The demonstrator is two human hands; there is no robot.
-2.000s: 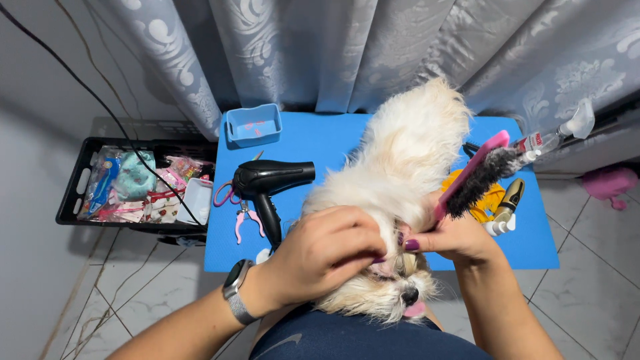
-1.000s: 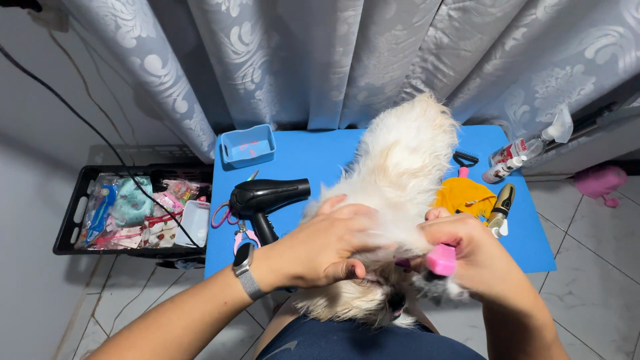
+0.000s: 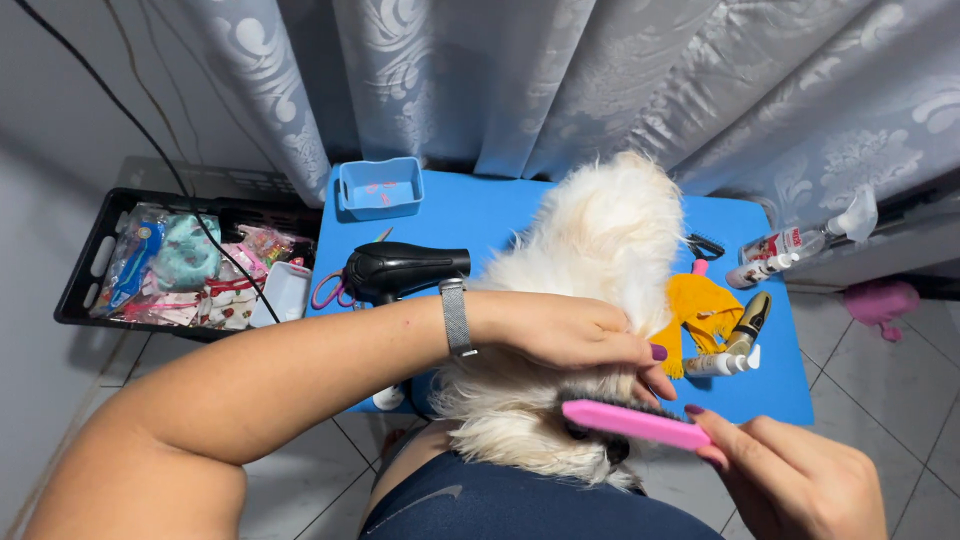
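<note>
A long-haired white dog (image 3: 592,232) lies on a blue table top, its head toward me and its dark nose low in the view. Across its neck reaches my left hand (image 3: 577,334), fingers on the fur beside the head; whether they pinch any hair is hard to tell. My right hand (image 3: 795,469) holds a pink pet brush (image 3: 637,424) by one end between thumb and fingers. The brush's dark bristles, clogged with hair, face the dog's head and partly cover its face.
Left on the blue table (image 3: 495,202) are a black hair dryer (image 3: 405,270), purple-handled scissors (image 3: 328,291) and a light blue bin (image 3: 381,189). At right lie an orange cloth (image 3: 701,307), a clipper (image 3: 750,324), pump bottles and a spray bottle (image 3: 795,241). A black crate (image 3: 79,281) holds packaged accessories.
My left hand has moved right across the dog's neck. My right hand, with the pink brush, has come down to the right of the dog's head.
</note>
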